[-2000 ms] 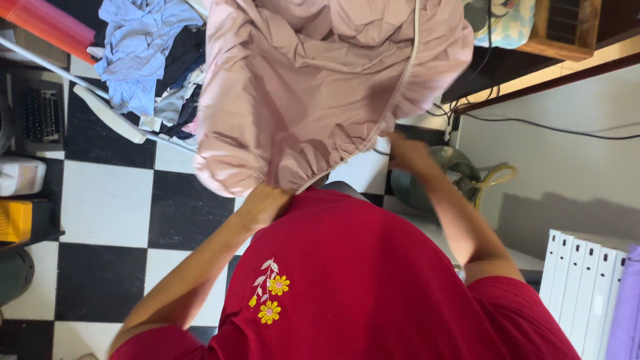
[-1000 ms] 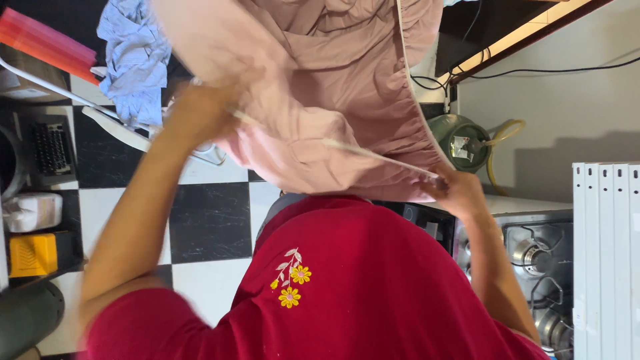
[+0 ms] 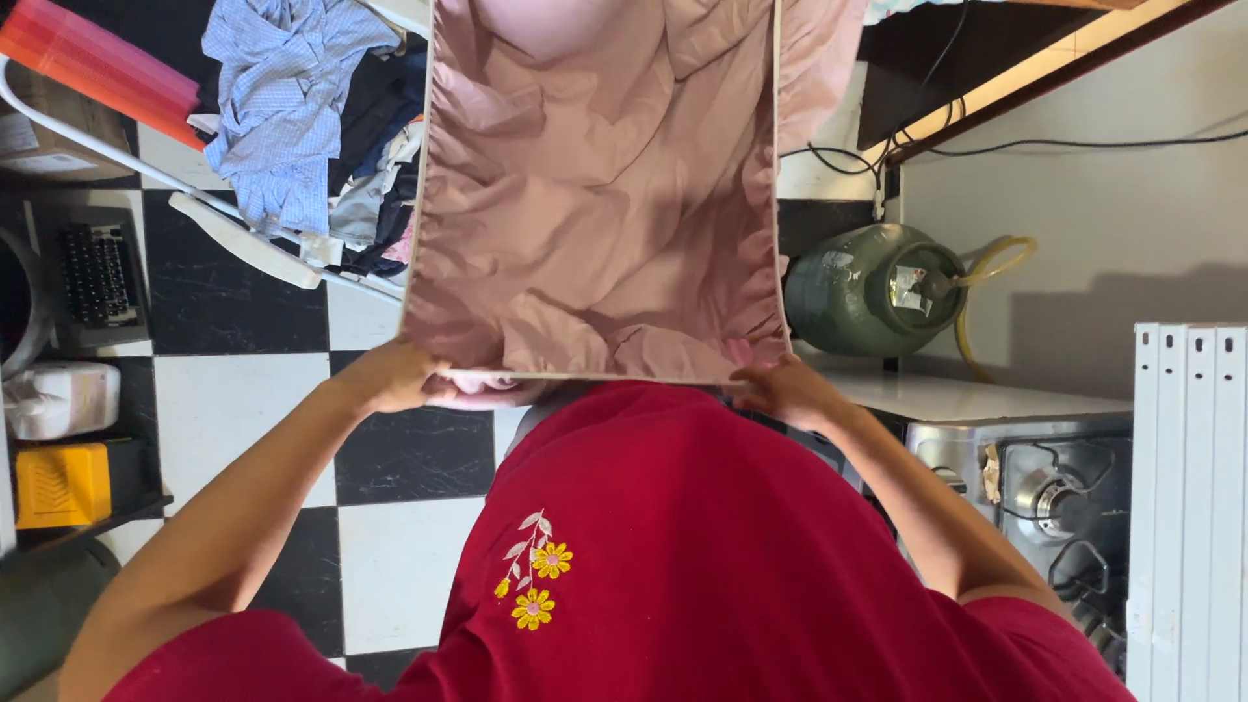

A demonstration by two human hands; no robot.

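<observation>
A pink fitted sheet [image 3: 604,195] with an elasticated, pale-bound edge spreads out in front of my red shirt, its gathered sides running away from me. My left hand [image 3: 395,375] grips its near left corner, fingers partly under the cloth. At the near right corner, my right hand [image 3: 790,390] is closed on the same edge. Between both hands the near edge is drawn nearly straight. The far end of the sheet lies beyond the top of the view.
A blue checked garment [image 3: 278,107] and other clothes lie by a white-framed rack [image 3: 244,239] at upper left. On the right are a green gas cylinder [image 3: 868,292], a gas stove [image 3: 1053,507] and white metal panels [image 3: 1189,507]. A yellow-orange tray [image 3: 63,485] stands at left.
My left hand has come down and inward to the near left corner. The sheet's near edge, slanted and bunched before, is now stretched level between my hands.
</observation>
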